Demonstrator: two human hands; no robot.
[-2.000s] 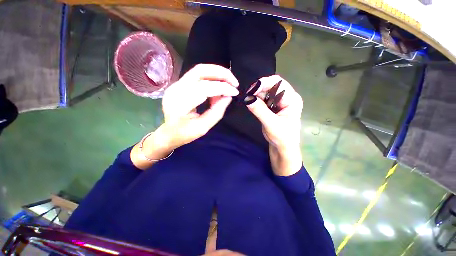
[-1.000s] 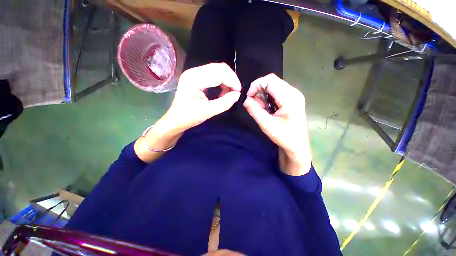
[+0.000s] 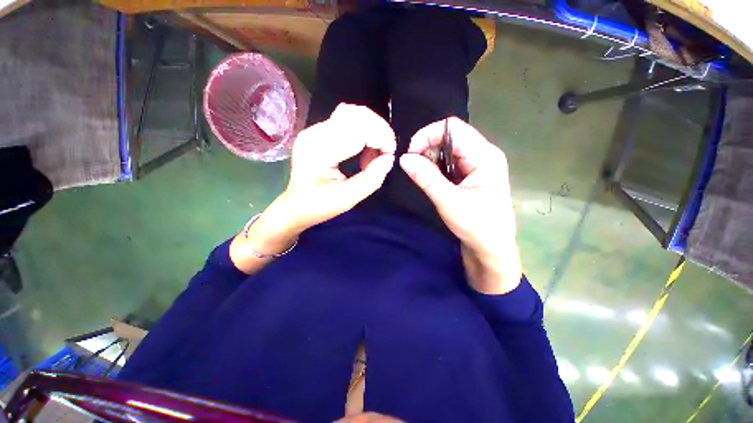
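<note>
My left hand [image 3: 337, 165] is above my lap, its thumb and index fingertips pinched together. My right hand [image 3: 471, 186] faces it, fingertips almost touching the left ones. Dark snips [image 3: 447, 150] lie within my right hand, between the fingers and palm, with a thin blade pointing up. Any small black piece, needle or thread between the fingertips cannot be made out against the dark trousers.
A pink mesh waste basket [image 3: 253, 106] stands on the green floor beyond my left hand. The table edge [image 3: 702, 25] crosses the top right. Grey cloth-lined bins [image 3: 62, 99] stand at both sides. A shiny purple-red bar [image 3: 124, 396] is at the lower left.
My hands stay close together above my lap. The dark points that showed at my right fingertips two seconds ago no longer show. The snips now look narrower, seen more edge-on.
</note>
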